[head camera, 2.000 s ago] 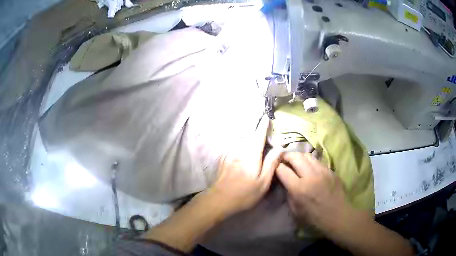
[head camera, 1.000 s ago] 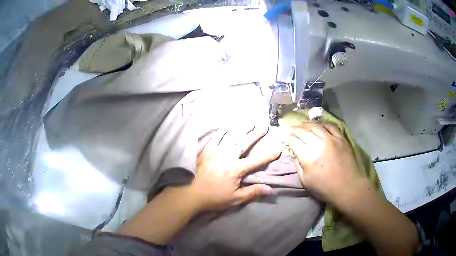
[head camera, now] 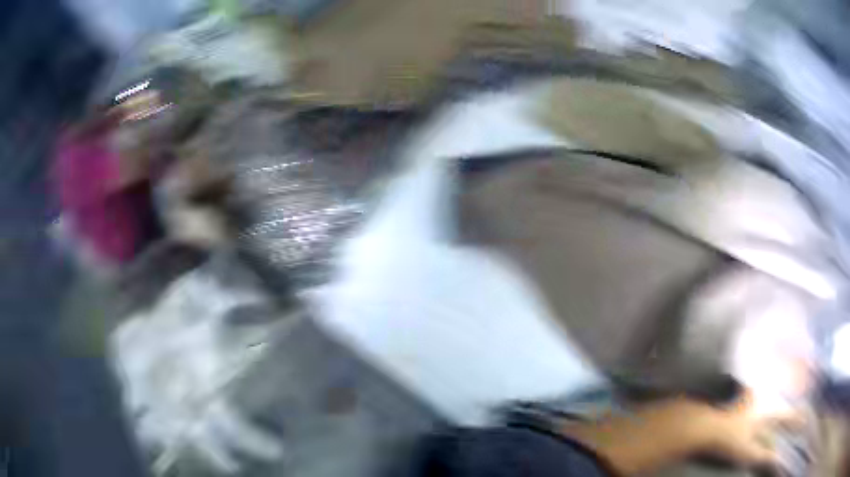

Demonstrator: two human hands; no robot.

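The whole view is heavily blurred. The taupe garment piece (head camera: 596, 252) lies on the white sewing table (head camera: 438, 307) in the right half. An olive part (head camera: 624, 121) lies at its far side. My left hand (head camera: 764, 419) is at the lower right, at the near edge of the taupe cloth, with its forearm coming from the bottom; its fingers are too blurred to read. My right hand cannot be made out. The sewing machine is out of view.
A blurred heap of white strips (head camera: 186, 373) is at the lower left, beside a grey surface (head camera: 345, 401). A pink shape (head camera: 98, 196), possibly clothing, is at the far left. Brown material (head camera: 373, 47) is at the top, and something white (head camera: 652, 23) is at the upper right.
The view has swung sharply left, so the table, cloth and left hand now appear further right. The machine has left the picture, and the left-side surroundings have come in.
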